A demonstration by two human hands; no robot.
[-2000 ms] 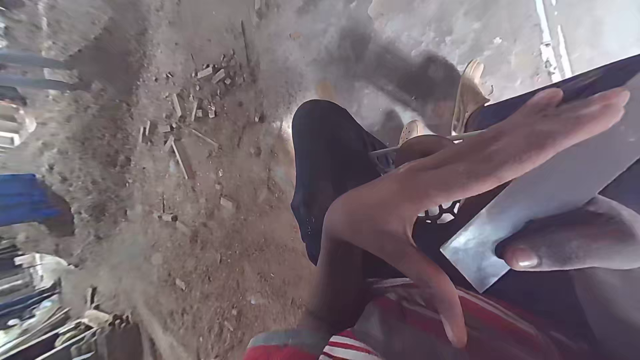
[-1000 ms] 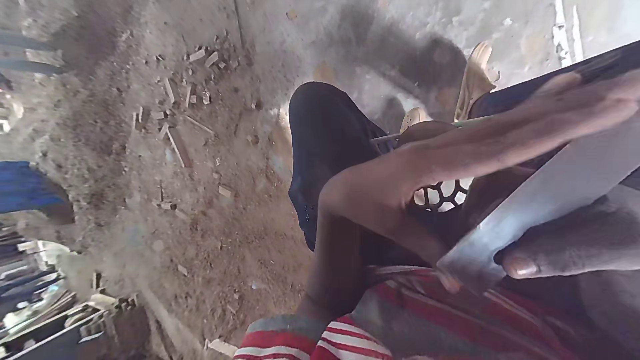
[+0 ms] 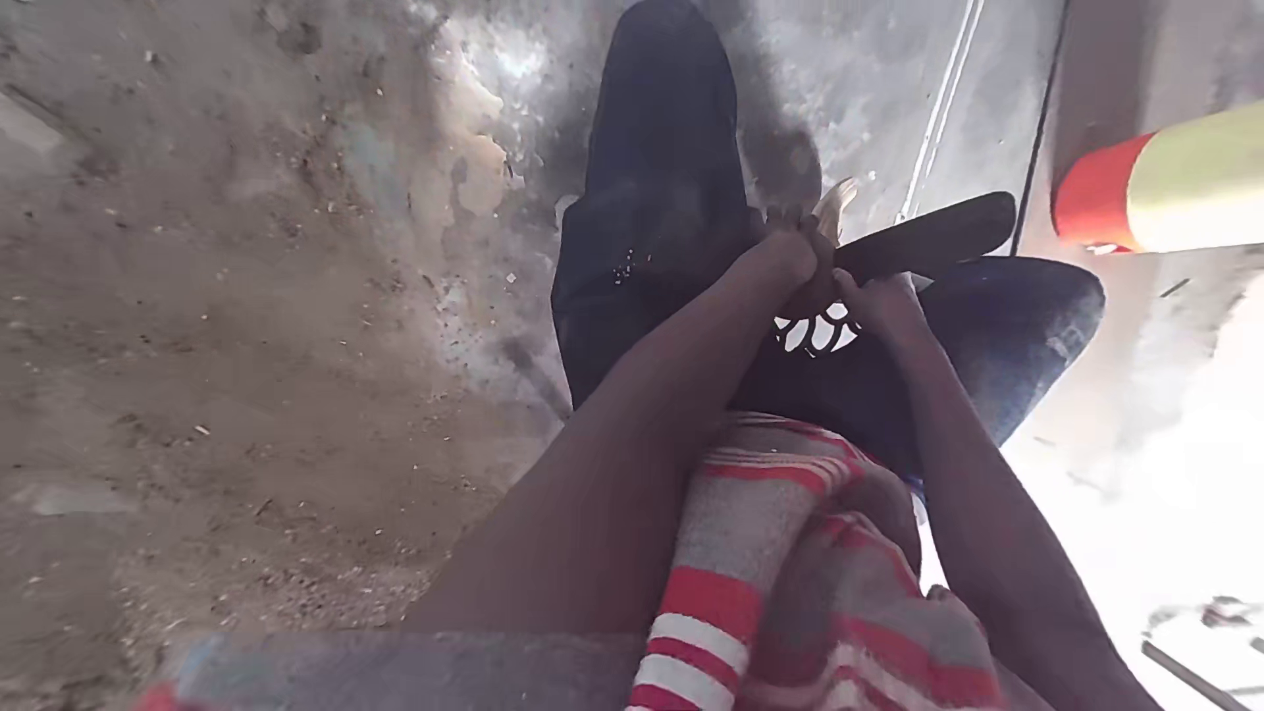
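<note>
My left hand (image 3: 798,259) is bent over in front of my lap, close to my right hand, its fingers partly hidden and dark; what it holds cannot be told. My right hand (image 3: 884,301) has its fingers closed at the near end of a long, flat, dark blade-like piece (image 3: 933,235) with a rounded far end, which points up and right over my thigh. Just below and between the hands shows a dark lattice with pale openings (image 3: 818,331). A tan item of footwear or a foot (image 3: 837,209) shows just beyond the hands.
My legs in dark trousers (image 3: 662,148) spread to both sides. A red and cream cylindrical object (image 3: 1136,193) stands or lies at the upper right. Stained, dusty ground (image 3: 296,415) with small debris extends on the left. A thin stick (image 3: 1190,676) lies at the lower right.
The view has shifted strongly. My hands were around a pale, shiny flat plate, the left palm spread over it; now they are close together, and a dark flat piece sticks out past them.
</note>
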